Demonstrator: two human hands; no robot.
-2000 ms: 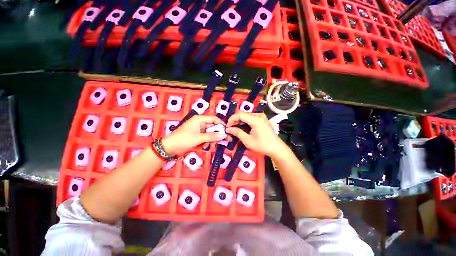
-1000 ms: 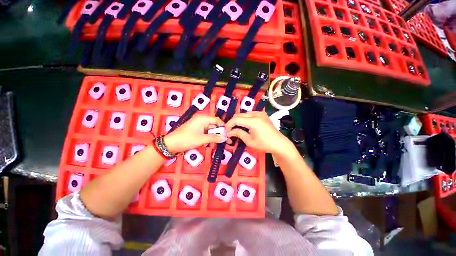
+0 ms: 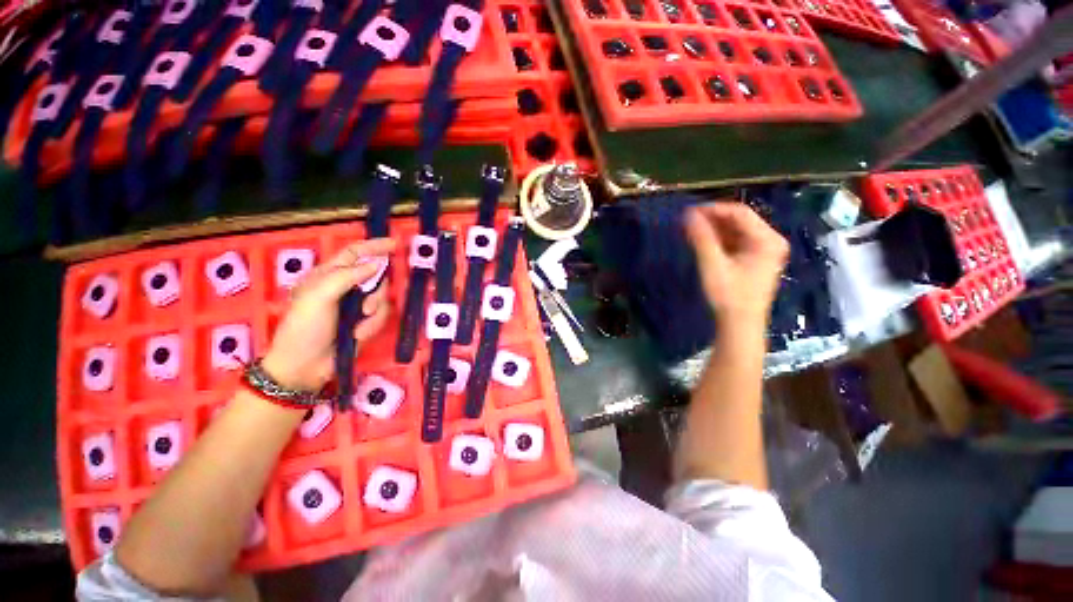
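Note:
My left hand is over the red-orange tray, its fingers on a pale watch head with dark straps above and below it. Several watches with dark straps lie right of it, among them one with a long holed strap hanging down. Pale watch heads without straps, such as this one, sit in the other pockets. My right hand is blurred, fingers bent, above the dark strap pile; whether it holds anything cannot be told.
Stacked trays with strapped watches stand behind. A silver stepped knob in a cream ring is at the tray's upper right. Thin pale sticks lie below it. Trays of dark parts and a black open box are further right.
The view has swung right. My right hand has left the watch and moved right to the strap pile. My left hand has moved left, onto the leftmost strapped watch; the watch worked on before lies uncovered.

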